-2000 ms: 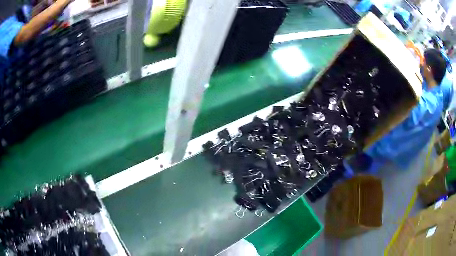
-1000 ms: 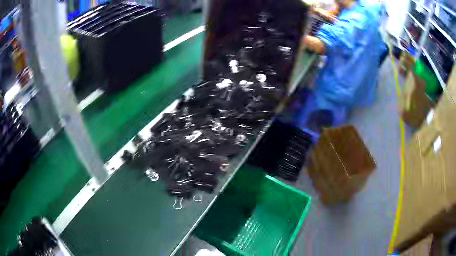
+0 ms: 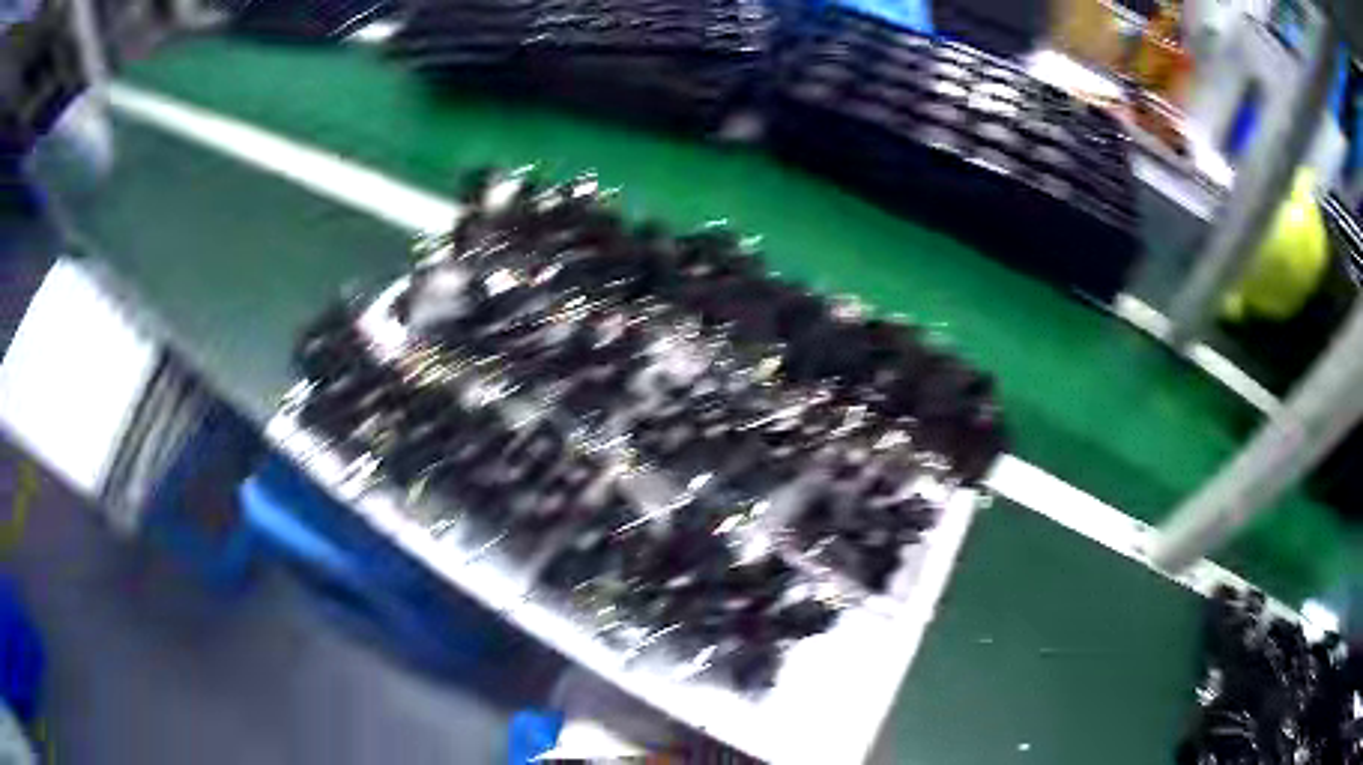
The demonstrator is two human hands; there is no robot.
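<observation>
Black binder clips [image 3: 628, 419] with shiny wire handles lie in dense bands on a white board [image 3: 860, 673] on the dark green bench top. The picture is blurred, so single clips cannot be made out. The board's bare white edge shows at the near side and at the right corner. More loose clips [image 3: 1271, 688] lie at the lower right edge of the picture, cut off by it. Neither of my hands can be made out in view.
The green conveyor belt [image 3: 867, 284] runs behind the bench past a white rail [image 3: 1076, 508]. Black gridded trays [image 3: 957, 142] stand beyond it. A white metal post [image 3: 1271, 448] and a yellow-green mesh item [image 3: 1283, 251] are at right. A blue stool-like shape [image 3: 344, 546] is below the bench.
The view has swung left along the bench. The clip-covered board now fills the middle, and the loose heap is at the right edge. The carton and green crate have left the picture.
</observation>
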